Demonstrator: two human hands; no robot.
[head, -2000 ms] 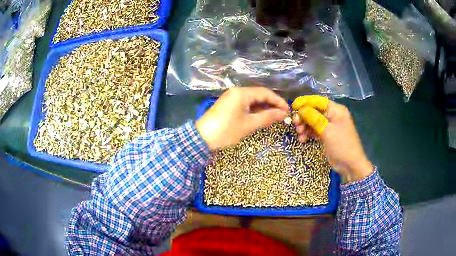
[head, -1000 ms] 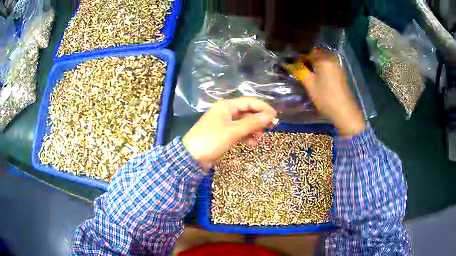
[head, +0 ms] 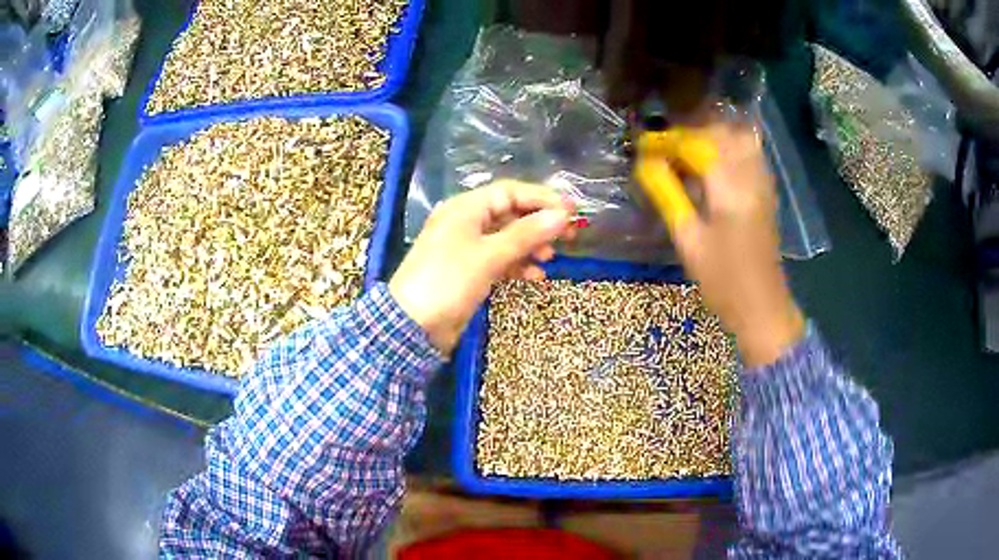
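My left hand [head: 482, 246] is above the far left corner of the near parts tray [head: 468, 438], thumb and forefinger pinched on a tiny part with a red speck [head: 580, 221]. The near tray holds small pale gold metal pieces [head: 592, 383], with blue bottom showing in patches. My right hand [head: 728, 213], blurred, with yellow finger cots on two fingers, is over the plastic sheet, just below the dark machine head [head: 701, 44]. I cannot tell whether its fingers hold anything.
Two blue trays [head: 399, 181] of larger metal pieces stand end to end at the left. A clear plastic sheet [head: 482, 131] lies beyond the near tray. Filled poly bags lie at the far left [head: 60, 164] and far right [head: 876, 153]. Something red [head: 504, 545] shows at the bottom edge.
Since two seconds ago, my hands have parted. My right hand moved up and away from the near tray to the machine head. My left hand shifted slightly left, still pinching. The camera view shifted slightly.
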